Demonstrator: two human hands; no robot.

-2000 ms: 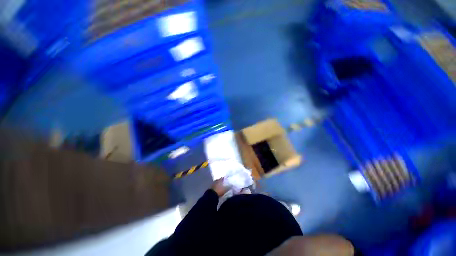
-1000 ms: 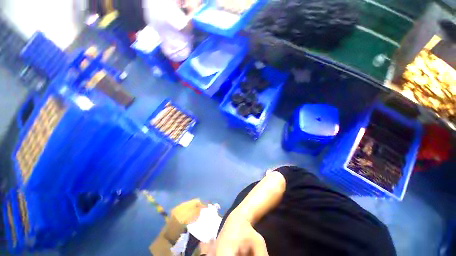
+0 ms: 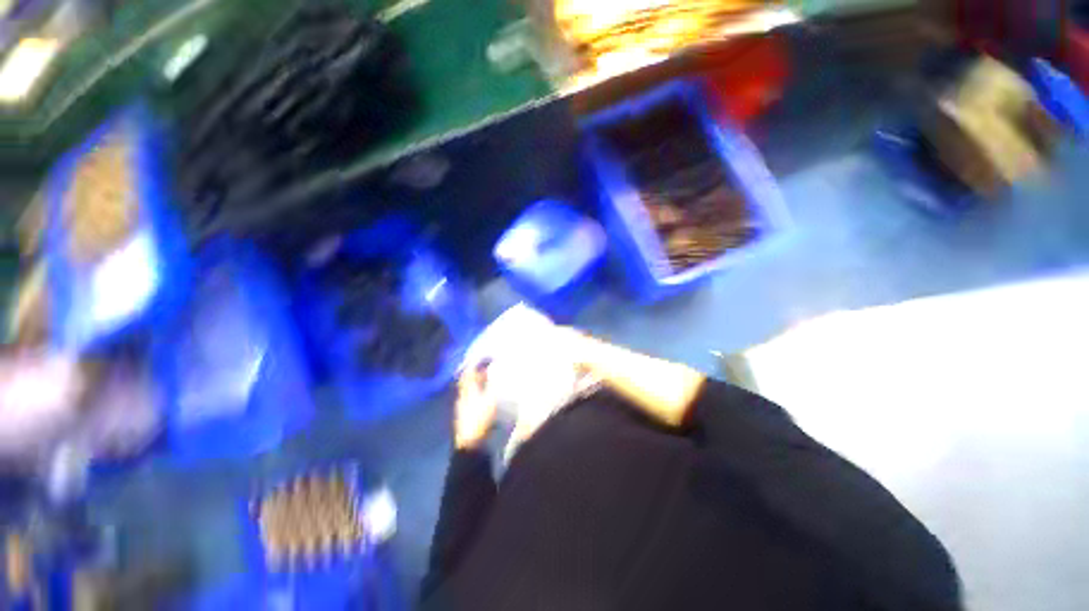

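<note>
My left hand (image 3: 474, 406) and my right hand (image 3: 603, 364) are in front of my dark clothing, at the middle of the blurred view. Between them they hold a crumpled white sheet (image 3: 525, 356), one hand at each side of it. My fingers are partly hidden by the sheet and smeared by motion. Just beyond the sheet is a blue stool (image 3: 549, 245). To its left a blue crate (image 3: 448, 304) holds black clusters (image 3: 388, 316).
A blue crate (image 3: 764, 191) of dark brown parts stands beyond at right. Another blue crate (image 3: 233, 358) stands left, near a person's pale sleeve (image 3: 36, 388). Black pieces (image 3: 311, 102) lie heaped on the green bench (image 3: 460, 72). A white surface (image 3: 931, 406) is at right.
The view has swung from the stacked crates and open carton toward the stool and bench. The white sheet is now between both hands, in front of my body.
</note>
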